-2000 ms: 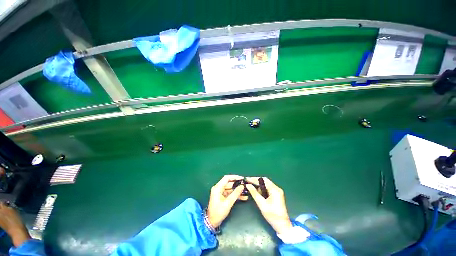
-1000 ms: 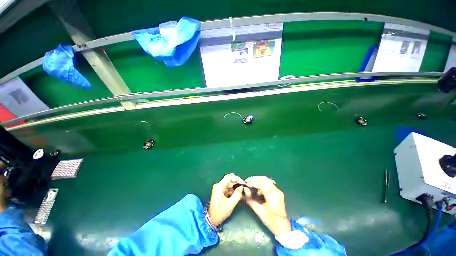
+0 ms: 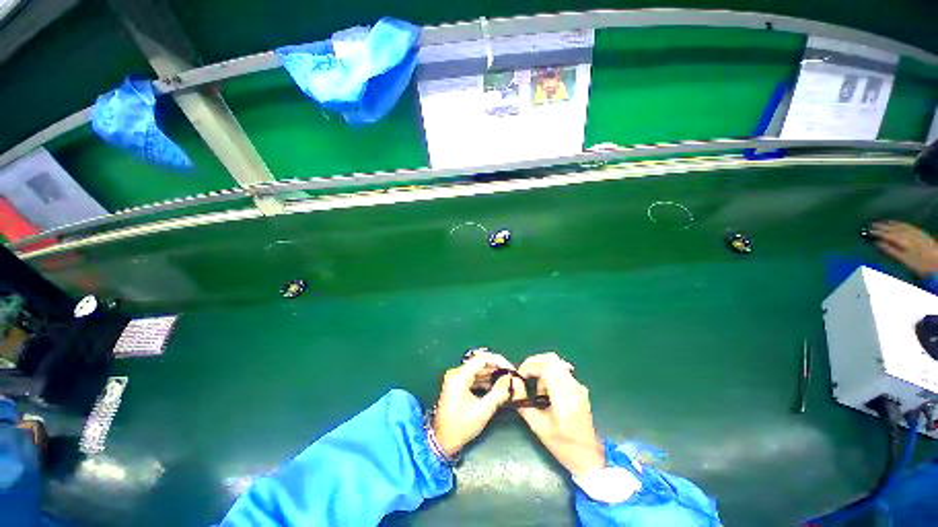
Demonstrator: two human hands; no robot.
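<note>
My left hand and my right hand meet at the fingertips over the dark-green bench, low in the middle of the view. A small dark module is pinched between them, mostly hidden by the fingers. A dark piece, possibly the tweezers, shows in my right fingers. A small shiny round thing shows at the tips of my left fingers. A thin band is on my left wrist.
Round modules lie spaced along the belt. Another person's hand touches a module at the far right. A white box with cables and a thin dark stick are at right. Pale dotted plates and black equipment are at left.
The belt modules have shifted left. Another person's hand has come in at the far right. The neighbour's hand at the left has drawn back. My hands stay together, with the fingers slightly changed.
</note>
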